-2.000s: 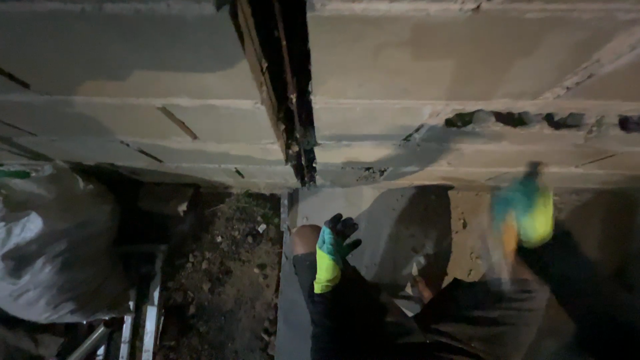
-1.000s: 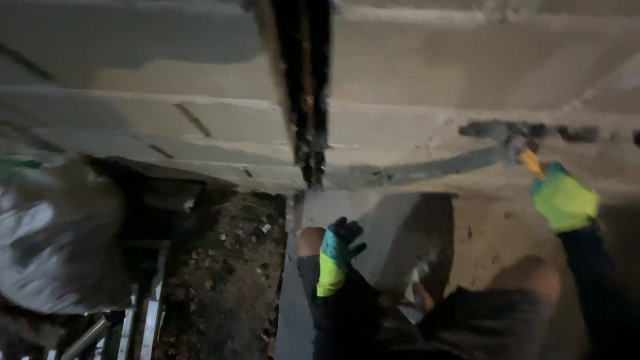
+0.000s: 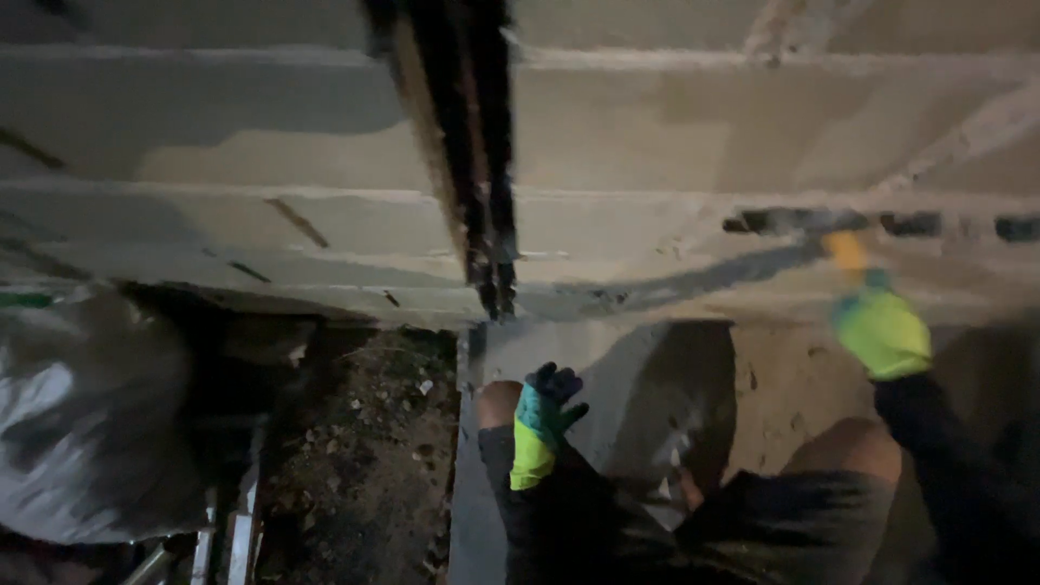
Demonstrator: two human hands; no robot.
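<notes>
My right hand (image 3: 881,329), in a yellow-green and teal glove, grips the orange handle (image 3: 845,250) of a tool. The tool's head is blurred against the pale block wall (image 3: 617,130), by a row of dark holes (image 3: 910,223) along a joint; its kind I cannot tell. My left hand (image 3: 548,422), gloved the same way with dark fingertips, hangs over my knee with its fingers apart and nothing in it. A pointed tool, perhaps a trowel (image 3: 666,496), lies low between my legs, partly hidden and unclear.
A dark vertical gap (image 3: 479,154) with rough edges splits the wall. At the left stand a full pale sack (image 3: 81,422) and metal rails (image 3: 242,536), beside rubble-strewn soil (image 3: 366,455). A grey slab (image 3: 479,504) lies under my legs.
My right hand was low and blurred away from the holes two seconds ago; it then reached up to them with the tool and remains close by. My left hand stays over the knee.
</notes>
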